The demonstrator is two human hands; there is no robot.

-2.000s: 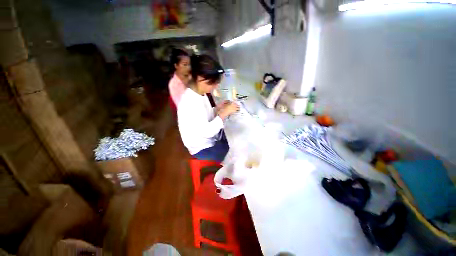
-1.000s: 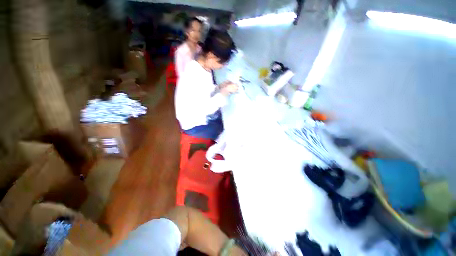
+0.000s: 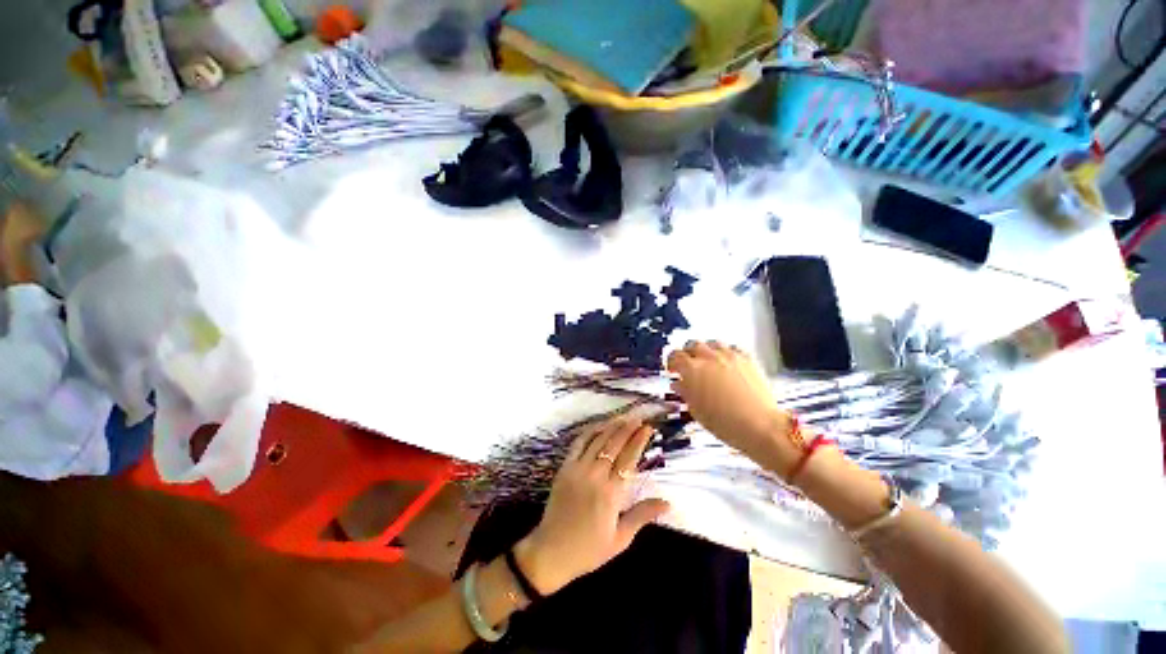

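A fanned bundle of grey-white cable leads [image 3: 882, 406] lies along the bench's front edge, thick grey ends at right, thin mixed-colour wire ends [image 3: 531, 463] at left. My left hand [image 3: 595, 498] lies over the bundle near the wire ends, thumb apart; its grip is unclear. My right hand [image 3: 722, 390] is just above and right of it, fingertips pinched together at a lead; the pinched spot is too small to see clearly. Small black sleeve pieces [image 3: 620, 330] lie in a loose pile behind my hands. Some black pieces also show on the leads between my hands.
Phone [image 3: 808, 313] and second dark slab [image 3: 933, 225] lie behind the leads. Black curved items [image 3: 575, 179], tied bundle [image 3: 384, 115], yellow-rimmed basin [image 3: 639, 102] and blue basket [image 3: 921, 134] stand at the back. White bag [image 3: 166, 307] and red stool [image 3: 320, 479] are left.
The view has swung right and down onto the bench. The seated people and most of the aisle have left the picture. Both hands now show at the cable bundle.
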